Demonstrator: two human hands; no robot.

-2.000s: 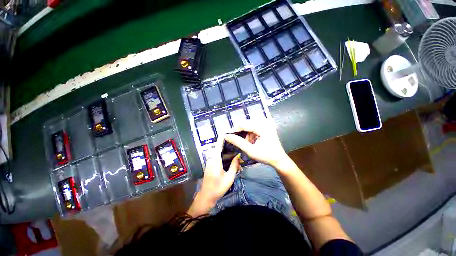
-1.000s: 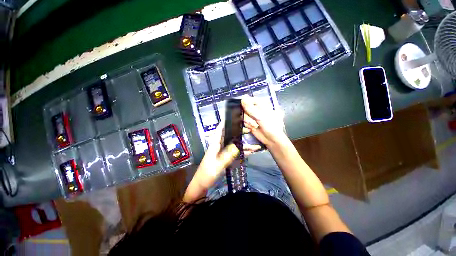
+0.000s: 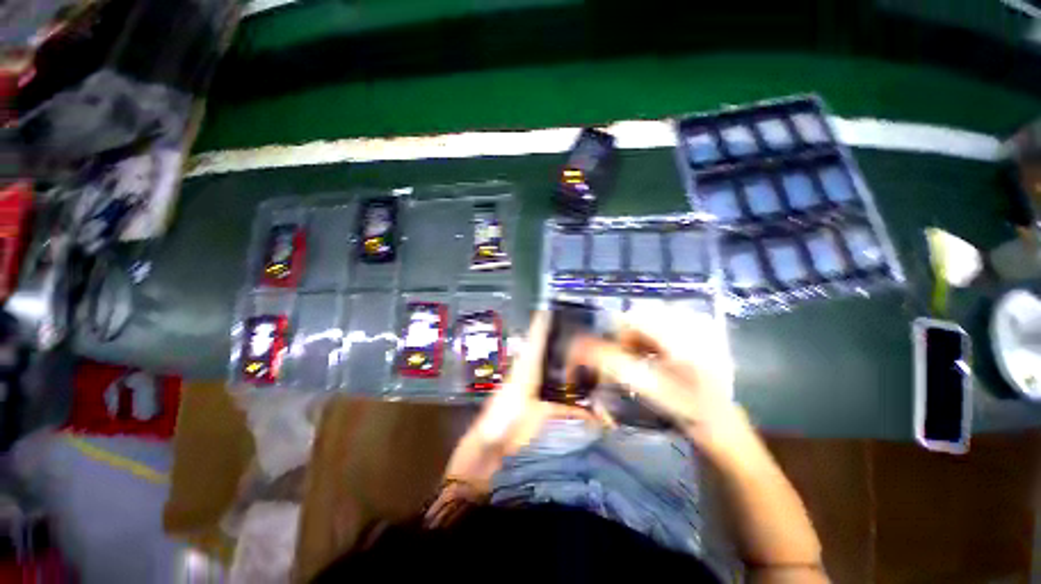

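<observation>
My left hand (image 3: 516,394) holds a dark flip phone (image 3: 566,348) upright above the front edge of the bench. My right hand (image 3: 656,376) is over the phone's right side, blurred by motion; a dark shape shows below its fingers, and I cannot tell if it grips anything. Behind the hands lies a clear lens tray (image 3: 631,253) with greyish rectangles, partly hidden by my hands. A larger clear phone tray (image 3: 314,331) at the left holds several closed phones, some with red edges.
A stack of closed black phones (image 3: 586,171) stands behind the lens tray. A second lens tray (image 3: 788,200) lies at the back right. A white-rimmed smartphone (image 3: 942,384) lies at the right. Cables (image 3: 112,299) are at the far left. A green belt (image 3: 457,86) runs behind.
The view has swung, so the bench looks level and shifted right. The long open phone seen earlier now shows as a shorter dark shape, and my right hand has moved beside it.
</observation>
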